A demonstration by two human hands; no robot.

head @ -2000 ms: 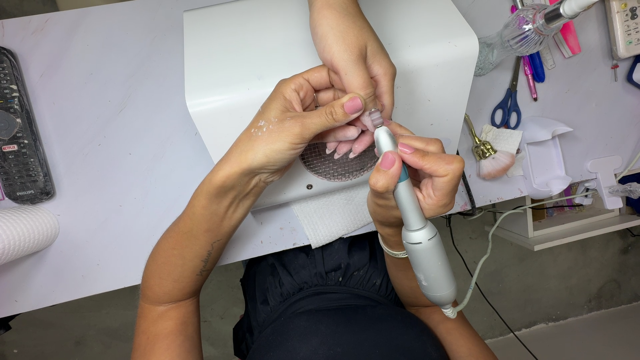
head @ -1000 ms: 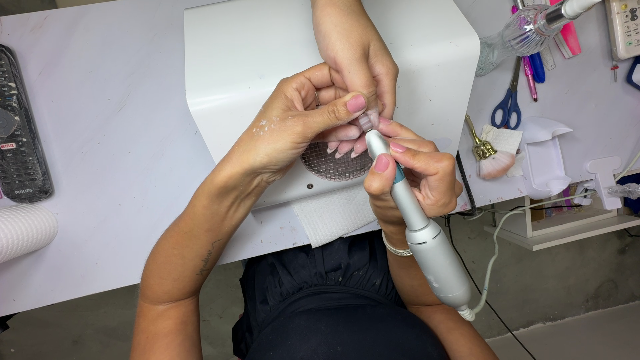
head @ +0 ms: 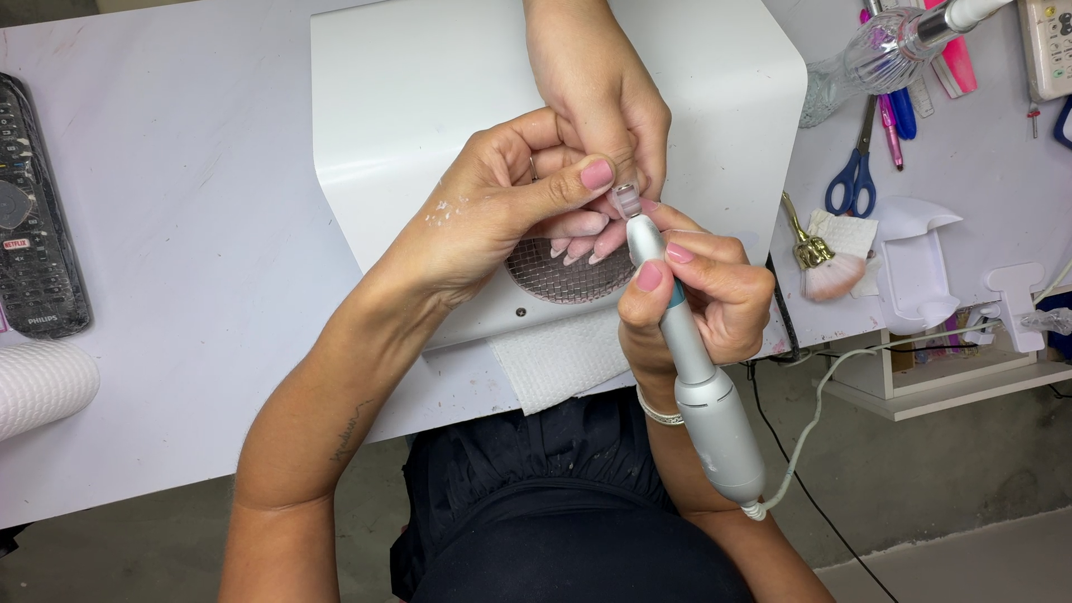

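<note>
My left hand (head: 519, 188) grips another person's hand (head: 599, 92) near its thumb, my thumb pressed beside that nail. White dust marks the back of my hand. My right hand (head: 703, 289) holds a silver electric nail drill (head: 720, 427) like a pen, its rotating end tilted up at the person's thumbnail. A translucent banded piece (head: 626, 201) sits at the drill's tip; whether it touches the nail cannot be told. Below the held fingers lies the round mesh grille (head: 574, 272) of a white nail dust collector (head: 419, 100).
A paper towel (head: 561, 356) hangs over the table's front edge. Scissors (head: 852, 180), a powder brush (head: 829, 268) and a white plastic holder (head: 917, 268) lie at right, near a glass vessel (head: 879, 54). The drill's cord (head: 808, 427) loops rightward. A remote (head: 33, 218) and paper roll (head: 42, 389) are at left.
The drill's tip and my right hand have shifted slightly around the person's thumbnail. My left hand keeps its hold in about the same place.
</note>
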